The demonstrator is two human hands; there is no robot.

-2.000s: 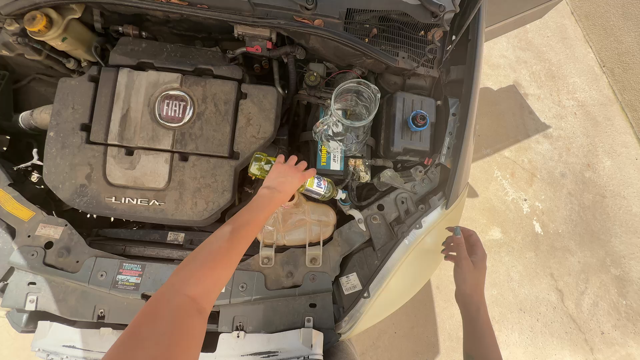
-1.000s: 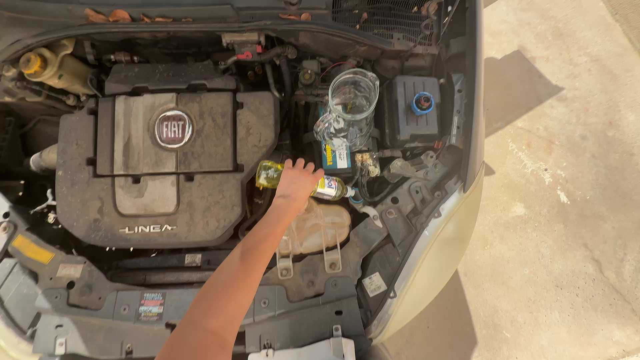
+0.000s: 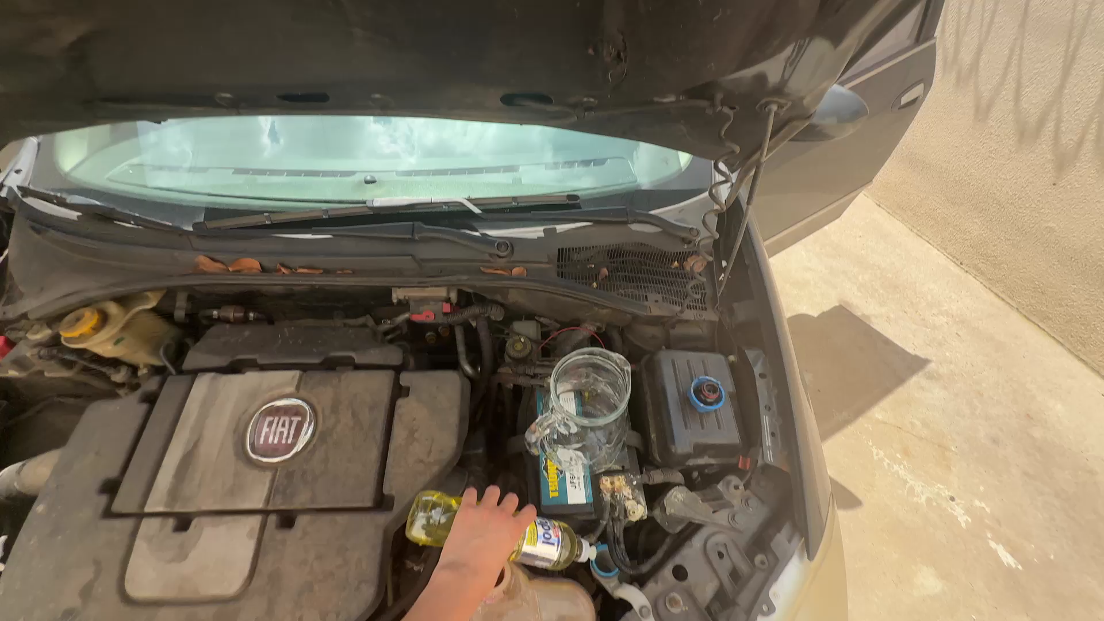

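My left hand (image 3: 485, 535) is closed around a clear plastic bottle of yellow-green liquid (image 3: 543, 543). The bottle lies tilted nearly on its side, its white spout pointing right at the blue-rimmed opening of a filler neck (image 3: 605, 562). Just below is a translucent plastic reservoir (image 3: 548, 597). Behind the bottle a clear glass pitcher (image 3: 593, 397) stands on the car battery (image 3: 565, 483). My right hand is out of view. Whether liquid leaves the spout cannot be told.
The Fiat engine cover (image 3: 259, 448) fills the left. A black box with a blue-ringed cap (image 3: 707, 394) sits at right. The raised hood (image 3: 388, 60) hangs above, beside its prop rod (image 3: 749, 194). Corroded battery terminal (image 3: 623, 496) near the bottle. Dry leaves (image 3: 228, 264) lie below the windshield.
My right hand, seen at the lower right two seconds ago, has left the view. My left hand keeps its hold on the bottle by the filler neck. The view has tilted up toward the windshield.
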